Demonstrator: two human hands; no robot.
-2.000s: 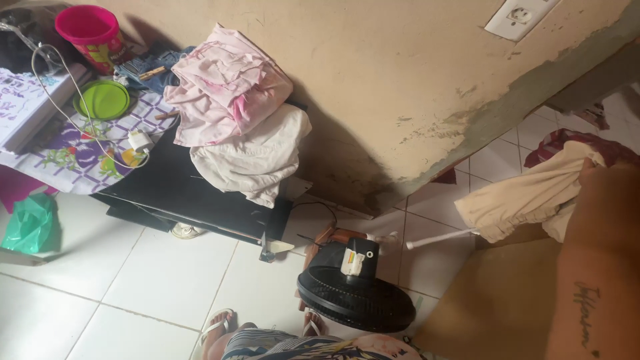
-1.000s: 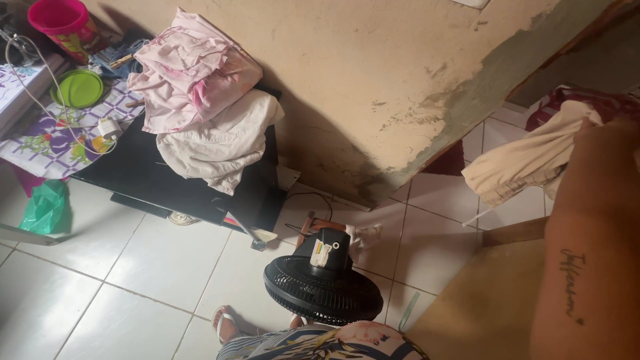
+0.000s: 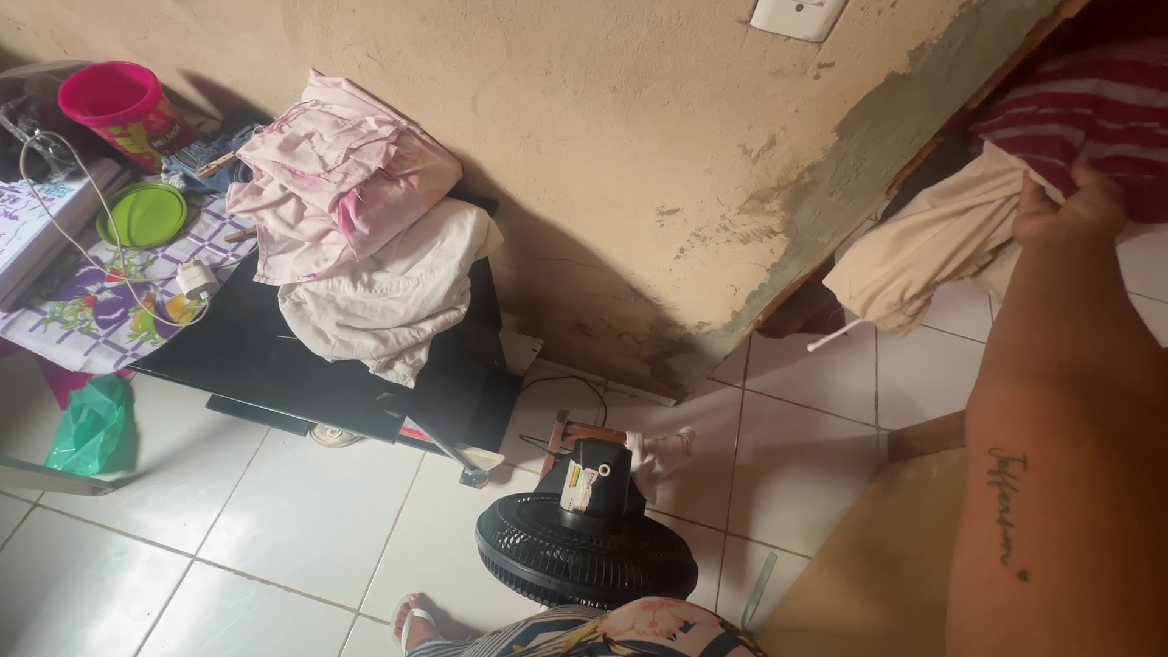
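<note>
My right hand reaches out at the upper right, its fingers closed on cloth where a beige garment meets a dark red striped cloth. A thin white rod pokes out below the beige garment. My left hand is out of sight. Away to the left, a folded pink cloth with darker pink patches lies partly over a crumpled off-white cloth, both on a black table.
A black fan stands on the tiled floor in front of me. Beside my arm is a tan board or tabletop. The table's left end holds a pink bucket, a green lid and a white charger. A worn wall runs behind.
My right hand, near or beyond the right edge before, now shows fully with its fingers on the cloth. More of the red striped cloth is visible. The pink and off-white cloths stay on the table.
</note>
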